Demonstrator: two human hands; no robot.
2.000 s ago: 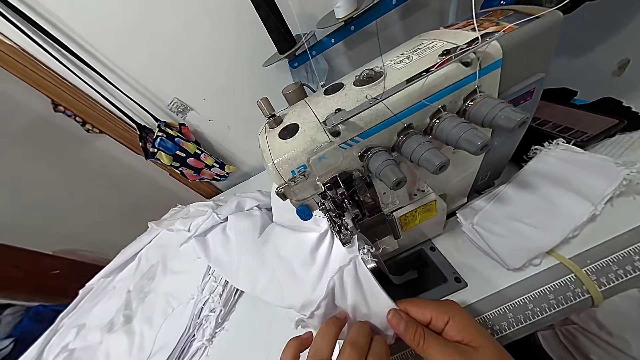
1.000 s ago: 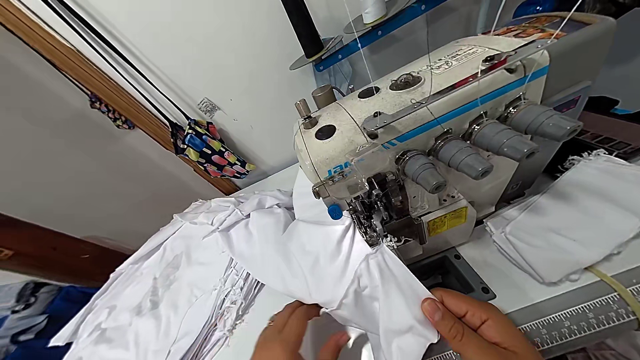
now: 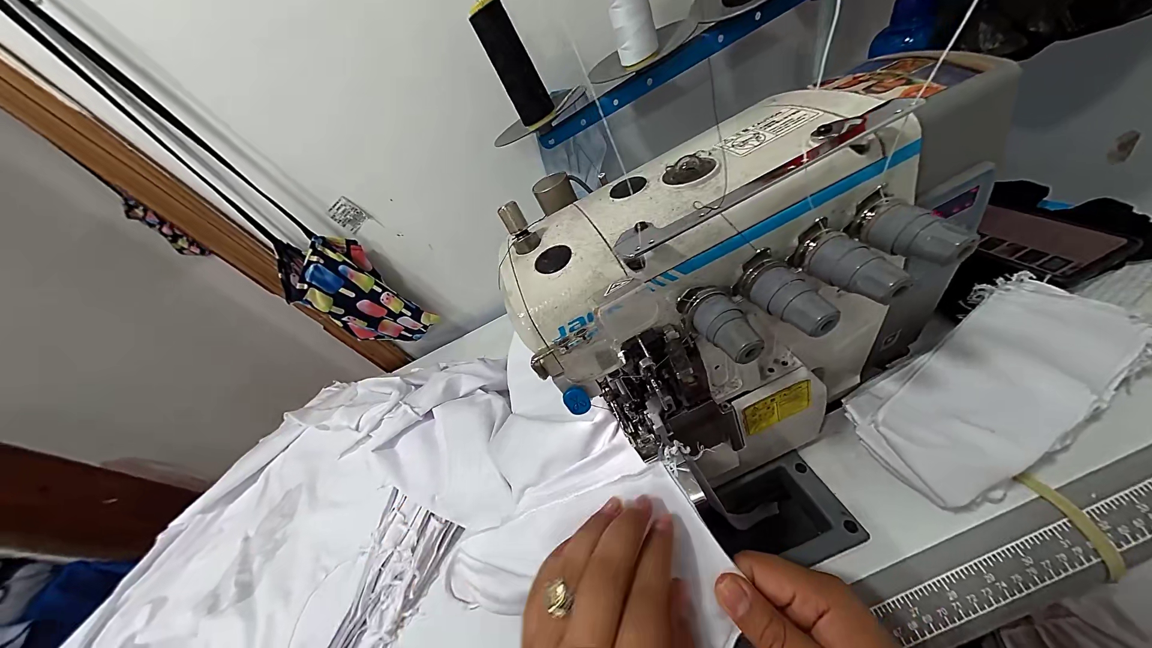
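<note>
An overlock sewing machine (image 3: 720, 198) stands on a white table, a piece of white fabric (image 3: 612, 504) running under its presser foot area. My left hand (image 3: 607, 576), with a ring on one finger, lies flat on that fabric just in front of the needle area, fingers together. At the fabric's right edge, my right hand (image 3: 783, 598) pinches the cloth between thumb and index finger. The needle and the foot are partly hidden by guards and mechanism. Left of the machine spreads a heap of white fabric (image 3: 261, 504) with frayed cut edges.
A stack of white cut pieces (image 3: 999, 387) rests right of the machine, near a measuring tape (image 3: 1017, 558) along the table's front edge. Black (image 3: 513, 63) and white (image 3: 634, 31) thread cones stand behind. A patterned cloth item (image 3: 360, 288) hangs by the wall at left.
My left hand has moved from the fabric's lower edge up onto the cloth, closer to the needle area, and now lies flat. My right hand still pinches the right edge.
</note>
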